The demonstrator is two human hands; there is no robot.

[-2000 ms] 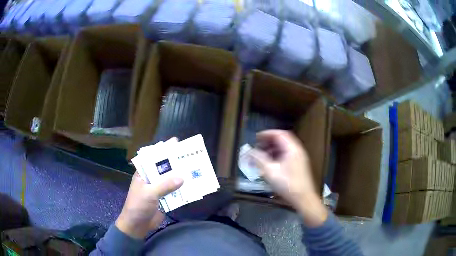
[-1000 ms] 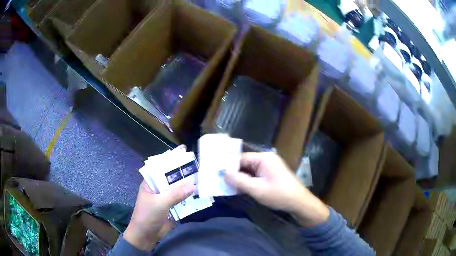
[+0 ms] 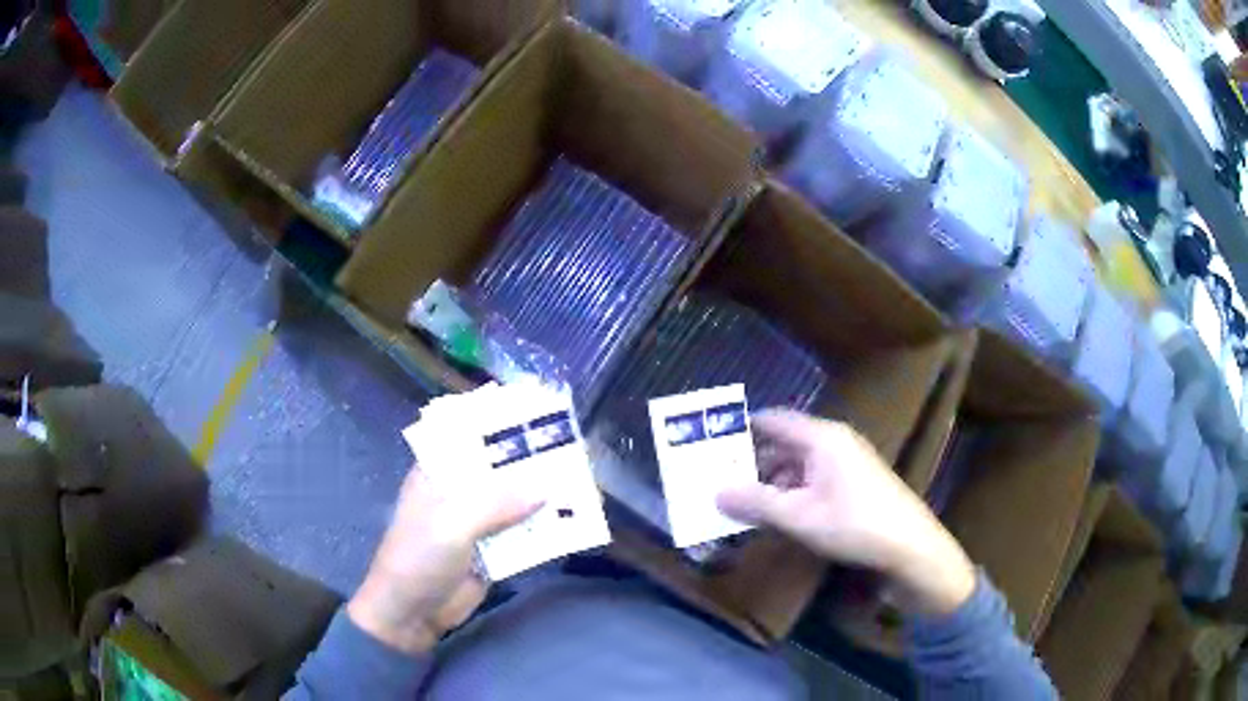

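Note:
My left hand [image 3: 435, 559] holds a fanned stack of white leaflets [image 3: 548, 486] with dark pictures and print. My right hand [image 3: 842, 496] holds a single white leaflet [image 3: 705, 473] between thumb and fingers, just right of the stack. Both are over the near edge of an open carton [image 3: 855, 390] with a dark ribbed panel in a clear bag [image 3: 725, 359]. The carton to its left holds another bagged ribbed panel [image 3: 582, 267] and a small white-and-green item [image 3: 449, 326] at its near edge.
More open cartons continue up-left and down-right [image 3: 1020, 507]. Bagged white-lilac units [image 3: 883, 130] stand in rows behind them. White bodies with black round fronts [image 3: 1006, 44] lie farther back. Brown boxes [image 3: 110, 473] stand at lower left, by a yellow floor line [image 3: 236, 394].
The view has shifted along the carton row. My right hand has drawn a single leaflet away from the stack and holds it apart over a carton. My left hand keeps the stack.

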